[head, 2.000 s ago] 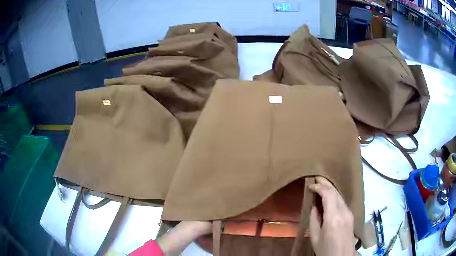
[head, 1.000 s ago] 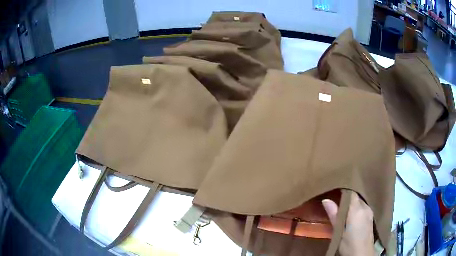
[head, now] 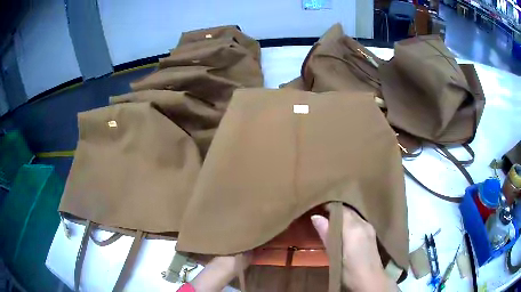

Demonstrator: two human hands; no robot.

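Note:
A brown tote bag lies nearest, its opening towards me. A pale-gold logo plate is near its far edge. The near edge is lifted in an arch over an orange inner panel with a zip line. My right hand reaches under the arch; a bag handle crosses over it. Its thumb stands apart, its fingertips are hidden. My left hand is at the opening's left end, fingers hidden by bag and handle. A webbing tab and snap hook show beside it.
Brown bags overlap in a row at left; more lie at back right. At right on the white table are thread snips, a thin pointed tool and a blue tray with jars and a bottle. Green crates stand at left.
My left hand, out of view one second ago, is back at the opening's left end. My right hand is still under the arch, the handle now across it. The view has swung right again.

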